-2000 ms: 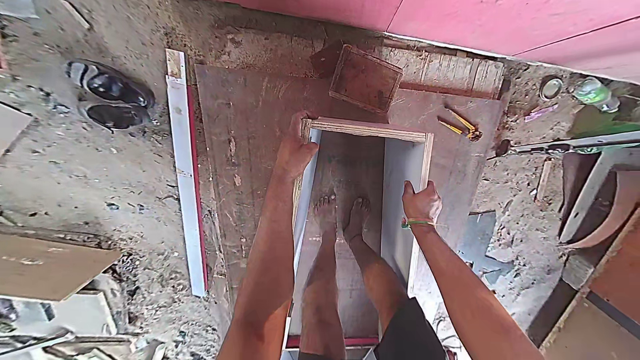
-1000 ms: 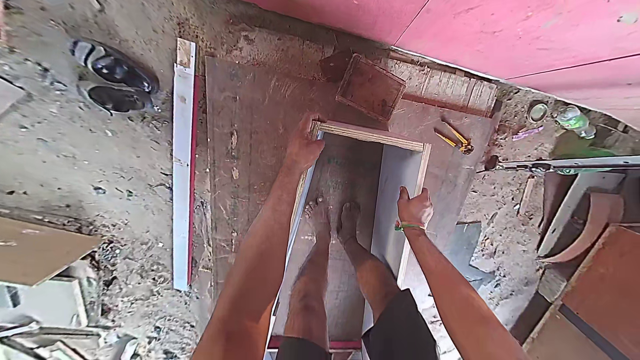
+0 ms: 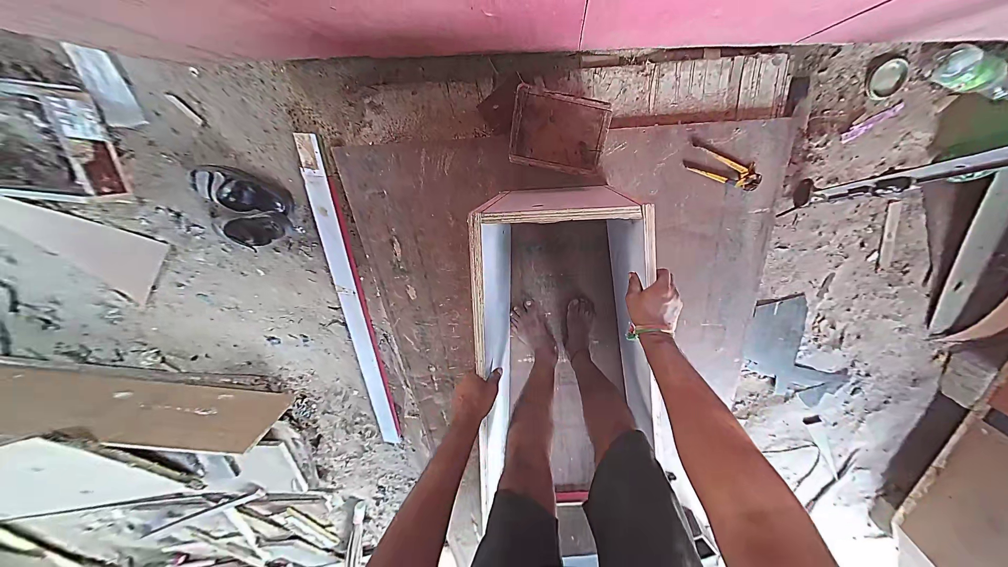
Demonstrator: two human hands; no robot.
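A rectangular plywood frame [image 3: 563, 213] with pale inner faces stands around my bare feet and lower legs. My left hand [image 3: 475, 396] grips its left side panel, thumb over the edge. Further up the opposite panel, my right hand [image 3: 655, 302] is closed around the edge, with a band on the wrist. Beneath lies a brown board [image 3: 425, 236]. Yellow-handled pincers [image 3: 728, 169] rest on the board at the upper right. Beyond the frame's far end sits a small reddish-brown box or tray [image 3: 561, 128]. The frame's near end is partly hidden by my legs.
A long white strip with a red edge [image 3: 346, 283] lies left of the board, beside dark shoes [image 3: 244, 205]. Scrap boards [image 3: 142, 402] pile up at lower left. A pink panel [image 3: 472, 24] borders the top. At right are a metal bar [image 3: 906, 179] and a bottle [image 3: 967, 71].
My left hand has moved from the frame's far left corner down along its left side. My right hand still grips the right side. The view has turned somewhat.
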